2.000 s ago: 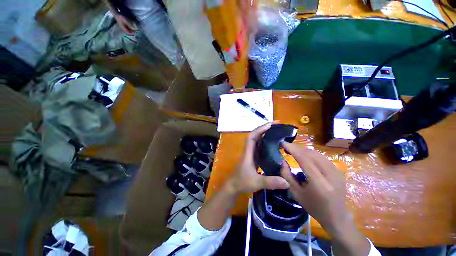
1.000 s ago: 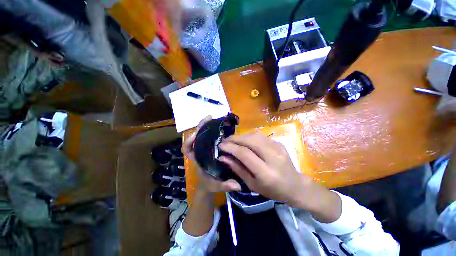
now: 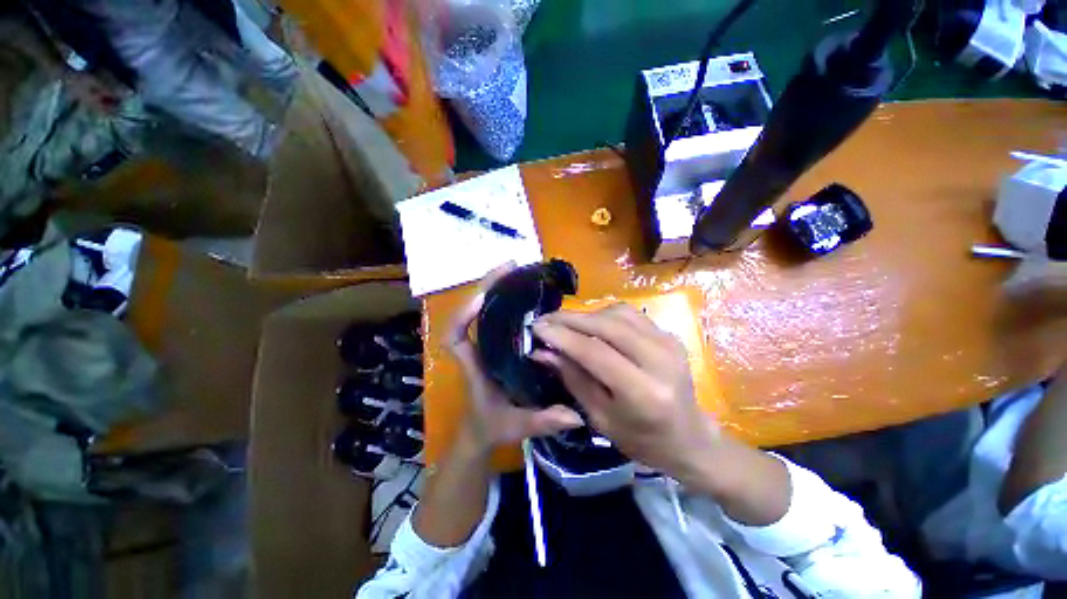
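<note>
My left hand (image 3: 477,380) grips a black ball head (image 3: 506,325) from its left side, thumb below it. My right hand (image 3: 626,380) has its fingertips at the open side of the ball head, on a small pale part that is too small to name. The white camera housing (image 3: 582,470) sits just below my hands at the bench's front edge, partly hidden by them. A thin white rod (image 3: 535,503) sticks down from it.
Screw feeder (image 3: 708,152) at the back; electric screwdriver (image 3: 790,140) hangs before it. Camera front module (image 3: 826,220) lies right of it. Record sheet (image 3: 439,263) with marker pen (image 3: 480,219), yellow cap (image 3: 601,217). Carton (image 3: 287,386) with cameras at left. Co-worker's arm (image 3: 1039,451) at right.
The view has swung right, bringing the co-worker into view. The black ball head has turned in my left hand, and my right fingers have moved to its open side.
</note>
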